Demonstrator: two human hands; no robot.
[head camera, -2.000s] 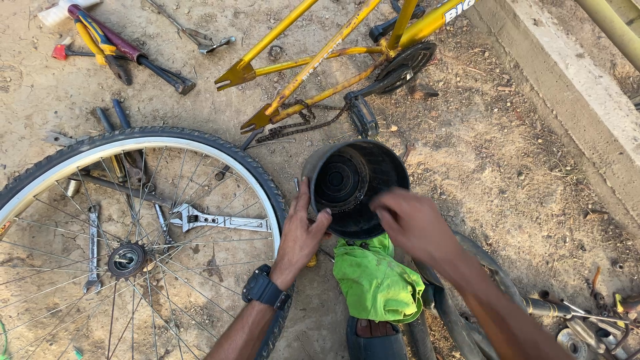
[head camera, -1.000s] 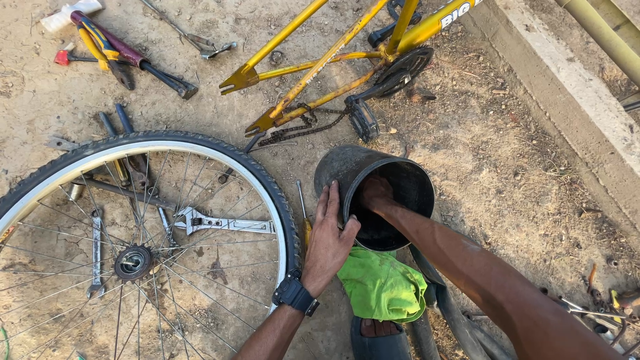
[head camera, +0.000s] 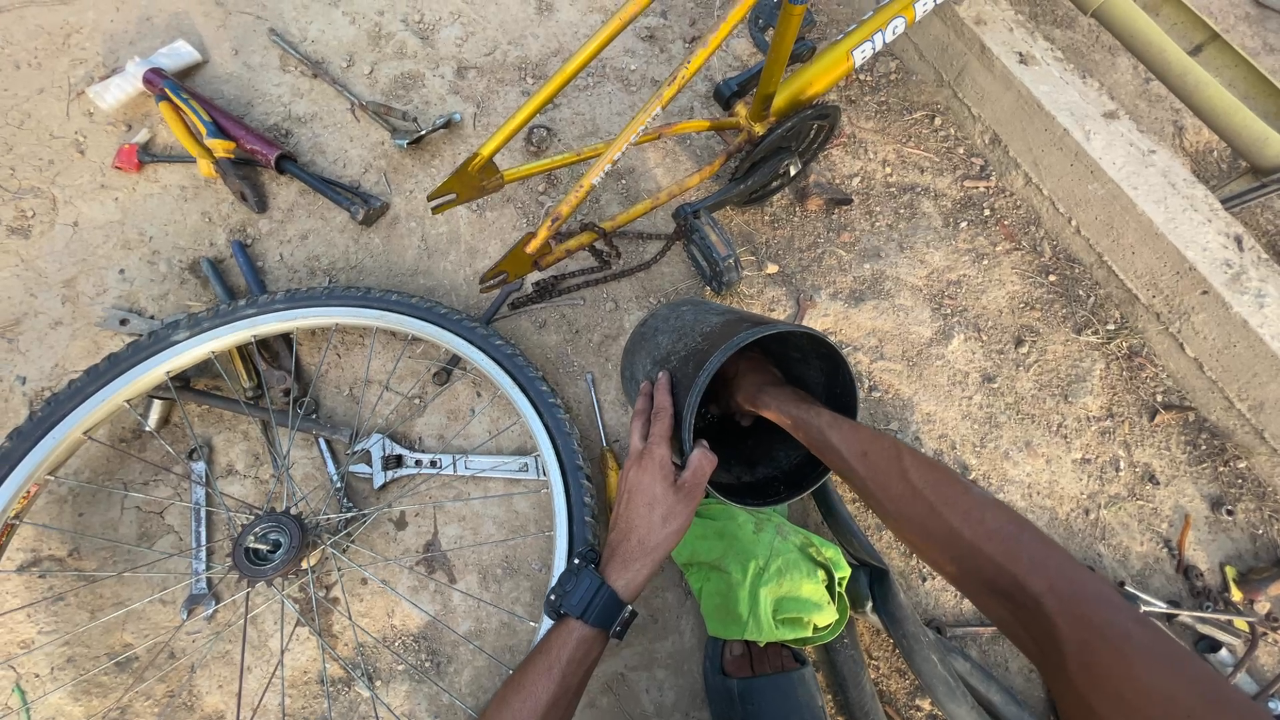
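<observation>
My left hand (head camera: 655, 480), with a black watch on its wrist, holds the near left side and rim of a black cylindrical container (head camera: 690, 335), which is tilted with its mouth toward me. My right hand (head camera: 750, 385) reaches inside it; the fingers are hidden in shadow, so what they touch cannot be seen. A bright green cloth (head camera: 765, 575) lies just below the container. Left of my left hand are a yellow-handled screwdriver (head camera: 609, 470) and a bicycle wheel (head camera: 300, 305) with a sprocket at its hub.
A yellow bicycle frame (head camera: 640, 130) with crank and loose chain lies beyond the container. An adjustable wrench (head camera: 450, 465) and a combination wrench (head camera: 198, 530) show through the spokes. Pliers (head camera: 205, 135) lie at upper left, a concrete curb (head camera: 1130, 190) at right, black rubber tubing (head camera: 900, 620) near the foot.
Two seconds ago my right hand was at the container's right rim; it has gone down inside. The container has tipped more toward me, its mouth now facing lower right.
</observation>
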